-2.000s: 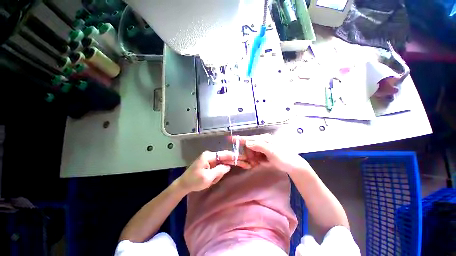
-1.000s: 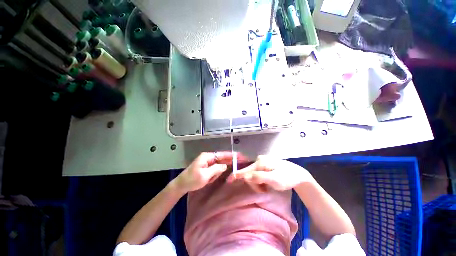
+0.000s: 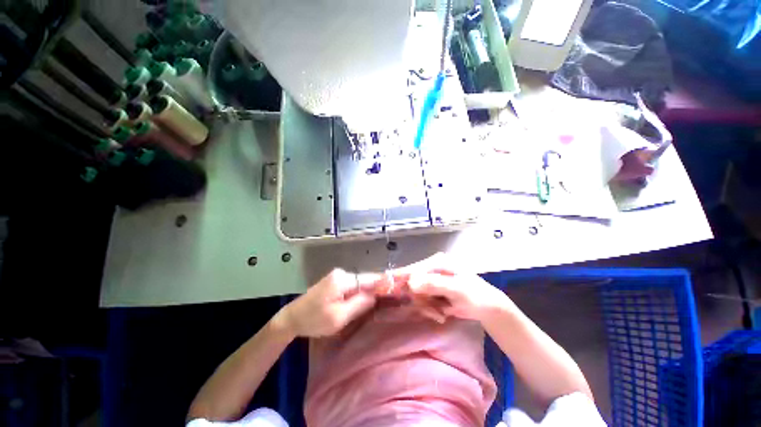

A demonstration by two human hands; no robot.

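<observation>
My left hand (image 3: 328,302) and my right hand (image 3: 446,292) meet in front of my lap, just off the table's front edge. Their fingertips are pinched close together. A very thin pale thread (image 3: 387,242) runs from the front of the silver machine bed (image 3: 367,198) down to the fingers. A small whitish bit shows between the fingertips, too blurred to name. The white machine head (image 3: 338,50) stands over the bed. The needle area (image 3: 371,143) is glaring and unclear. A bright blue cone (image 3: 430,111) hangs on a silver neck beside it.
Thread cones (image 3: 179,119) stand at the left. A pale green parts tray (image 3: 499,98) is behind the bed. Green-marked snips (image 3: 544,185), a thin dark rod (image 3: 557,214) and fabric scraps (image 3: 638,154) lie at the right. A blue crate (image 3: 647,334) stands below right.
My hands have moved slightly down and towards my lap, and the fingertips have come closer together. The white strip seen between them earlier is now smaller and mostly hidden.
</observation>
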